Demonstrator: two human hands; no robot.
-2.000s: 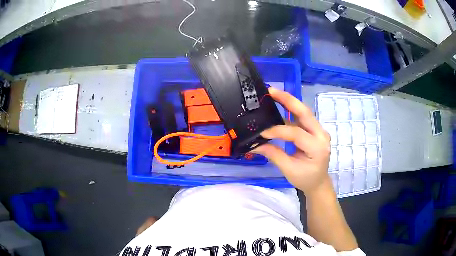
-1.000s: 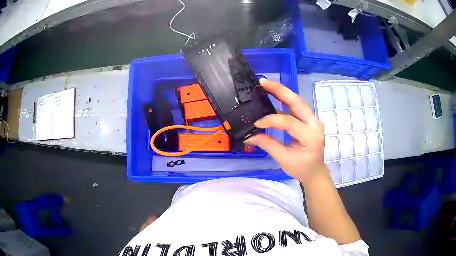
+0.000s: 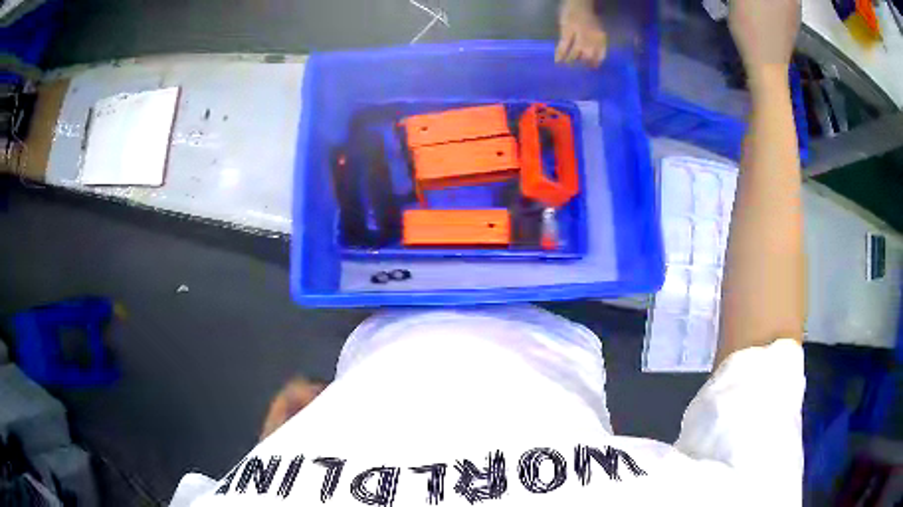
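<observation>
The blue tote (image 3: 477, 287) lies in front of me. Inside are several orange shells (image 3: 457, 228), an upright orange frame (image 3: 548, 153) at the right, and long black pieces (image 3: 368, 188) at the left. A small black part (image 3: 390, 276) lies near the front wall. My right arm reaches up past the tote's right side; my right hand (image 3: 767, 25) is cut off by the top edge, so its fingers and any held thing are hidden. My left hand (image 3: 289, 404) is a small blurred patch beside my shirt, its fingers unclear.
Another person's hand (image 3: 581, 42) is at the tote's far rim. A white compartment tray (image 3: 683, 267) lies to the right, partly behind my arm. A second blue tote (image 3: 683, 114) stands behind. A white sheet (image 3: 132, 137) lies on the left bench. A blue stool (image 3: 67, 342) stands on the floor.
My right hand has moved up and right from over the tote; the black body with its orange strap is out of view. Another person's hand has appeared. The tote sits higher and further right in view.
</observation>
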